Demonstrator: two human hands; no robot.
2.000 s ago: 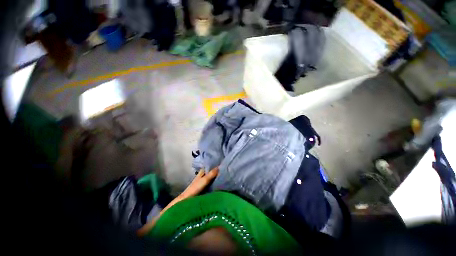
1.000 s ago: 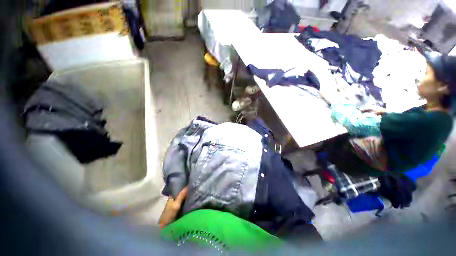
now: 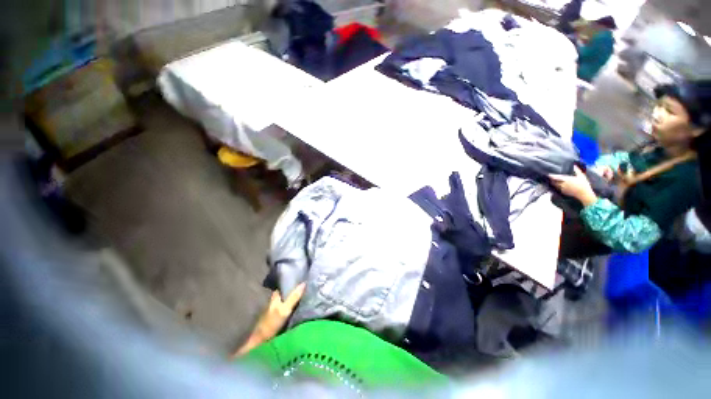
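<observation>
A bundle of grey and navy garments [image 3: 362, 261] lies against my front, with grey cloth uppermost and navy cloth on its right side. My left hand [image 3: 281, 308] is at the bundle's left edge, its fingers against the grey cloth and holding it. My right hand is not in view; the bundle or the dark lower right rim may hide it. The bundle's far right side meets or overlaps the near edge of the long white-topped table [image 3: 359, 128]; I cannot tell if it touches.
A garment pile [image 3: 468, 66] lies on the table's far part. A person [image 3: 663, 183] at the right handles a grey and navy garment on the table. A white-covered side table [image 3: 226, 78] stands at the back left. A blue crate [image 3: 627, 277] is at the right.
The view has swung right, away from the large white bin, and the long table is now nearer. The bundle is still held against my front. The other person now holds a grey garment.
</observation>
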